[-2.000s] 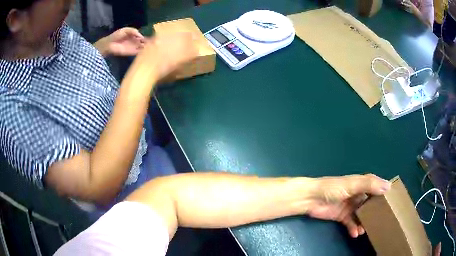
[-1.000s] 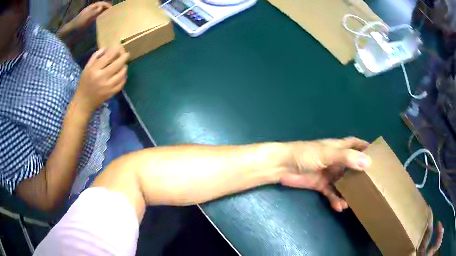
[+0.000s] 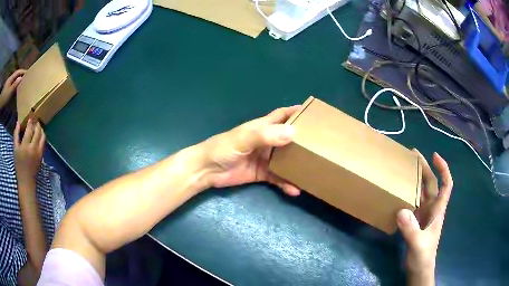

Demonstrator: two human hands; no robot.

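A closed brown cardboard carton (image 3: 349, 162) is held over the green bench top in front of me, tilted, its long side running from upper left to lower right. My left hand (image 3: 257, 148) grips its left end, thumb on the top edge and fingers around the end and below. My right hand (image 3: 427, 215) holds its right end, thumb at the lower front corner and fingers behind the end. Whether the carton touches the bench is hard to tell.
The green bench top (image 3: 195, 84) has a curved edge. A white scale (image 3: 109, 33), flat cardboard (image 3: 223, 14), power strip (image 3: 296, 17), white cable (image 3: 435, 125), grey vented case (image 3: 441, 50) and blue tray (image 3: 488, 50) lie beyond. At left a person's hands (image 3: 30, 145) hold another carton (image 3: 47, 89).
The view has turned right, so the scale and neighbour sit further left. The carton and my right hand now show fully. The grey case and blue tray have come into view.
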